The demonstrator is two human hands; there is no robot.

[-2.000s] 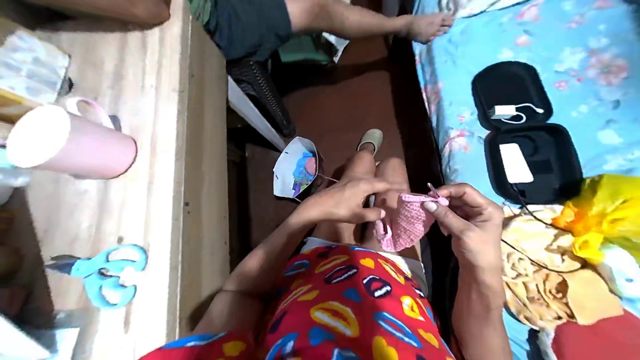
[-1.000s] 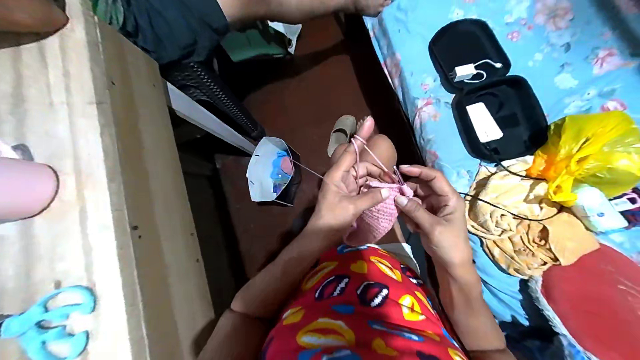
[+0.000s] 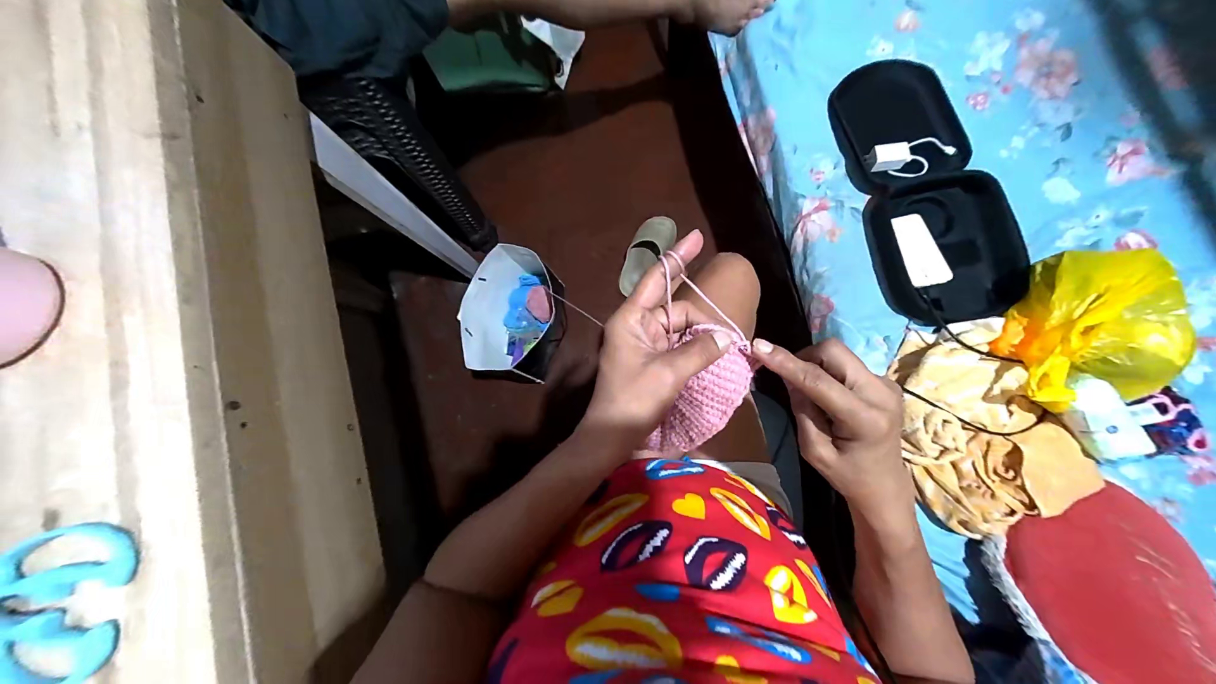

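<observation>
My left hand (image 3: pixel 651 351) holds a pink crocheted piece (image 3: pixel 705 394) between thumb and fingers, with pink yarn (image 3: pixel 708 299) looped around its raised index finger. At the upper right edge of the piece, my right hand (image 3: pixel 841 408) pinches the work between thumb and forefinger; a hook is too hidden there to make out. A strand runs from my left hand down to an open white-lined paper bag (image 3: pixel 484 318) on the floor, where a pink ball of yarn (image 3: pixel 539 304) lies with blue and purple things.
At left, a wooden table (image 3: pixel 275 380) bears light-blue-handled scissors (image 3: pixel 66 560) and a pink cup (image 3: pixel 28 306). On the flowered bed at right lie an open black case (image 3: pixel 950 237), a yellow plastic bag (image 3: pixel 1121 323), a tan cloth (image 3: pixel 978 465). Another person's leg (image 3: pixel 589 9) crosses the top.
My left index finger, down two seconds ago, has risen with yarn looped over it. Both hands have stayed on the pink piece. The view has shifted to the right.
</observation>
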